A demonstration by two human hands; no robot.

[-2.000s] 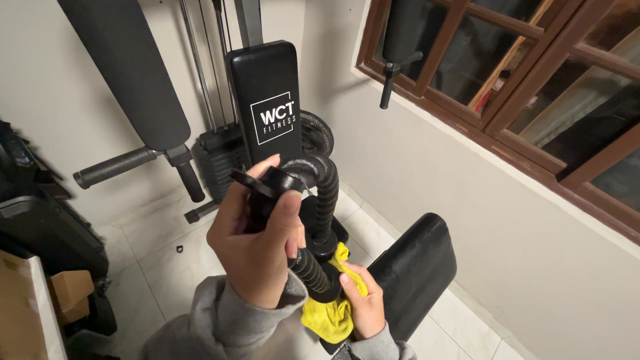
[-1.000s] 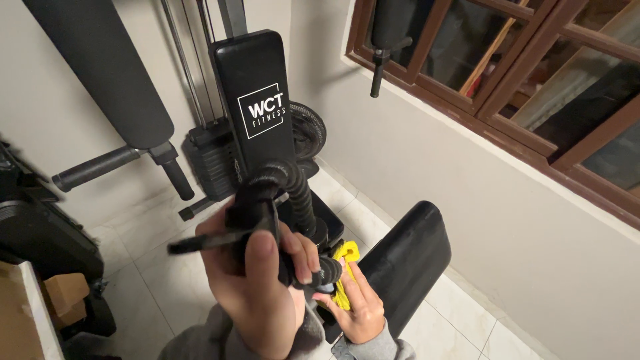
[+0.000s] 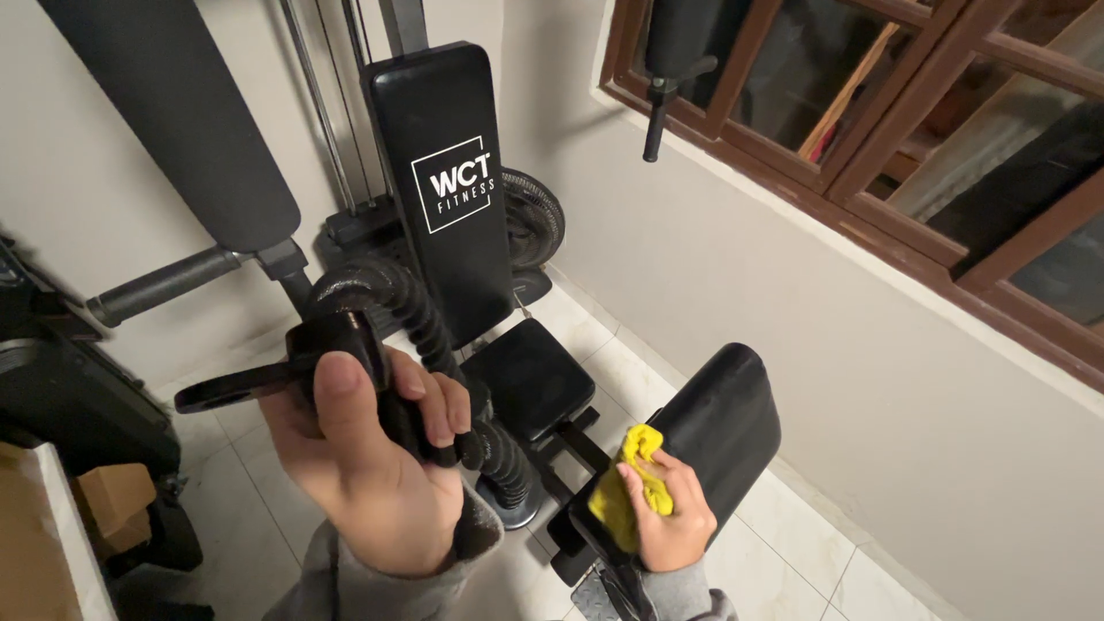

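My left hand (image 3: 371,448) grips the black handle end (image 3: 341,336) of a vacuum hose, its thumb on top. From there the ribbed black hose (image 3: 418,315) arches over and runs down behind my fingers. Pinched in my right hand (image 3: 673,509) is a crumpled yellow cloth (image 3: 611,504), which lies against the near end of a black padded cushion (image 3: 720,423). Between and beyond my hands are the black seat (image 3: 530,379) and upright backrest (image 3: 444,103) of a home gym machine.
A padded arm with a foam handle (image 3: 168,280) juts in at upper left. A brown-framed window (image 3: 837,185) is at upper right. Cardboard (image 3: 116,496) and a dark machine (image 3: 65,397) stand at left. A weight plate (image 3: 530,220) sits behind the backrest on the tiled floor.
My right hand has moved with the yellow cloth from beside the hose, to the right, onto the padded cushion. My left hand still holds the hose end, now farther from my right hand.
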